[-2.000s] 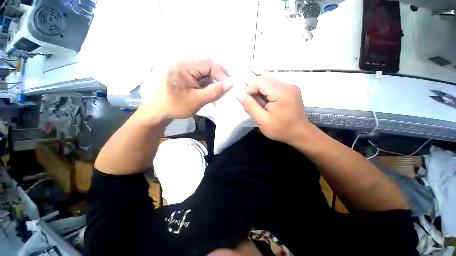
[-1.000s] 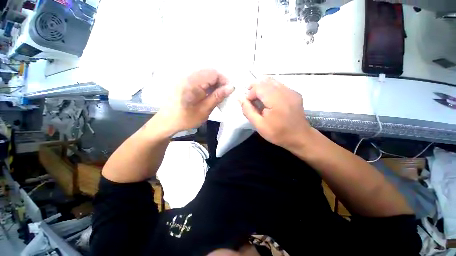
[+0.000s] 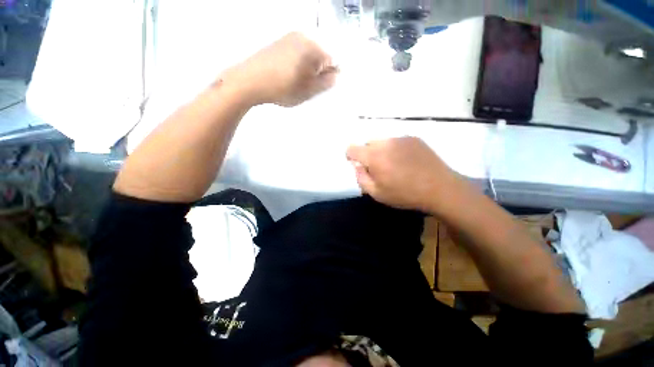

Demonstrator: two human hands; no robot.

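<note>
A bright white cut piece [image 3: 294,154] hangs between my hands over the table's front edge, blown out against the white table. My left hand [image 3: 290,70] is farther up the table with its fingers closed on the cloth's upper part. My right hand [image 3: 394,170] is near the front edge, fingertips pinching the cloth's right side. The needle and presser foot area [image 3: 401,57] is beyond my hands, between them and the phone; its small parts are blurred. The cloth's exact outline is lost in glare.
A dark phone [image 3: 508,70] with a white cable lies right of the machine parts. Thread snips [image 3: 602,158] lie at the right. Layered white pieces [image 3: 89,79] lie at left. A white bundle [image 3: 224,252] is below the table edge. Fabric scraps [image 3: 599,258] are at lower right.
My hands have moved apart: the left up the table, the right slightly down. The white piece is now spread between them. The view has shifted, showing the snips and the left stack more fully.
</note>
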